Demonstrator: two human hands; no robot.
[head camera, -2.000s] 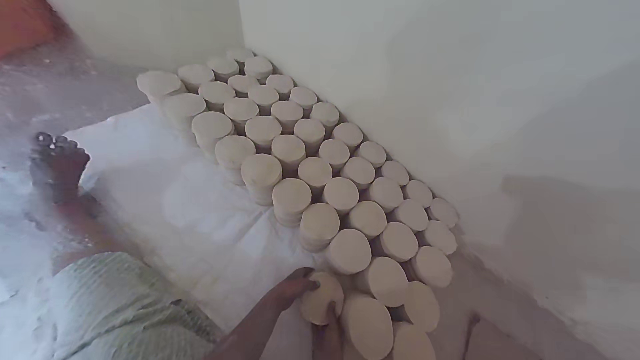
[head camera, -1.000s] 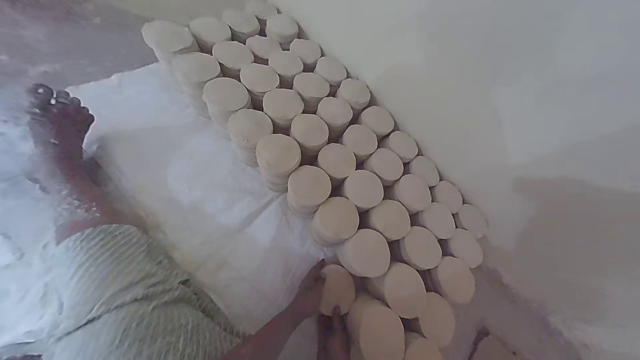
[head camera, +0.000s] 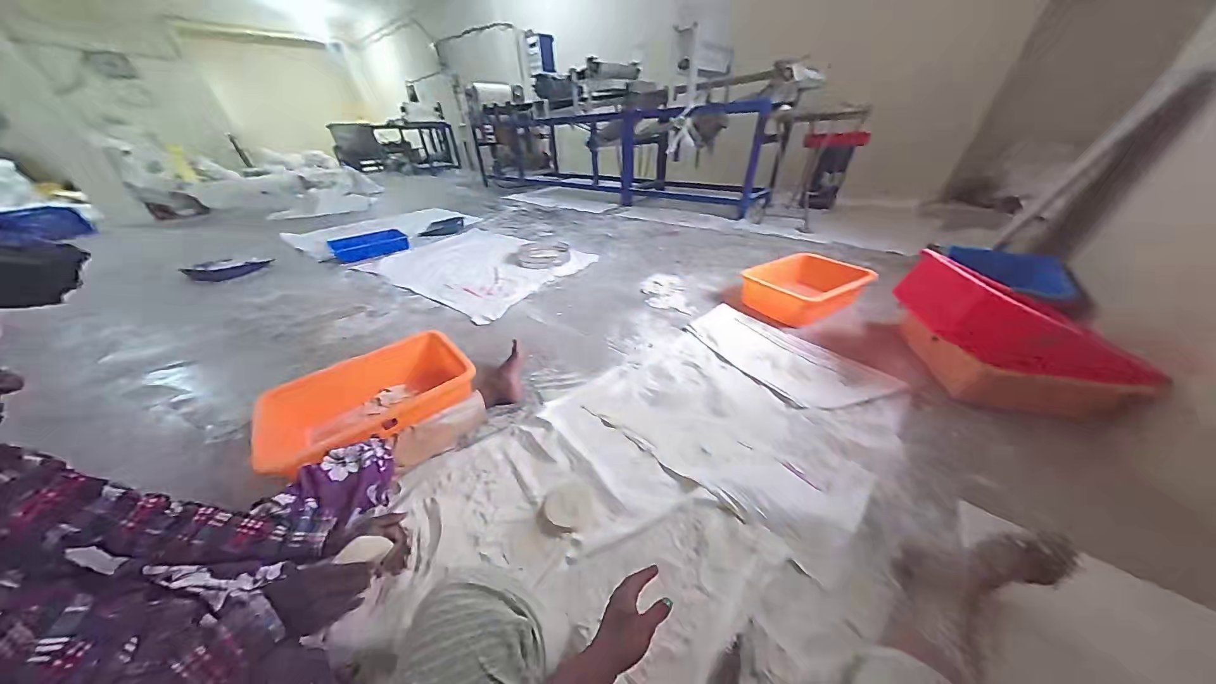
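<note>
My left hand (head camera: 629, 622) is low in the middle of the view, fingers apart and holding nothing, above the flour-dusted white sheet (head camera: 655, 560). A short stack of pale round discs (head camera: 568, 508) stands on the sheet beyond it, slightly to the left. A blurred dark shape at the bottom edge, right of my left hand, may be part of my right hand; whether it holds anything is hidden. At the left, a co-worker's hands (head camera: 388, 541) hold a pale round piece (head camera: 364, 549).
An orange tub (head camera: 356, 399) with pale pieces lies beyond the co-worker's leg. Another orange tub (head camera: 807, 285) and a red tub (head camera: 1016, 323) stand at the right. A blue-framed machine (head camera: 627, 157) stands at the back. My bare foot (head camera: 1026, 560) rests at the right.
The view has swung far away from the rows of stacked discs to the open room. Before, both hands held a disc stack beside those rows; now my left hand is free of it.
</note>
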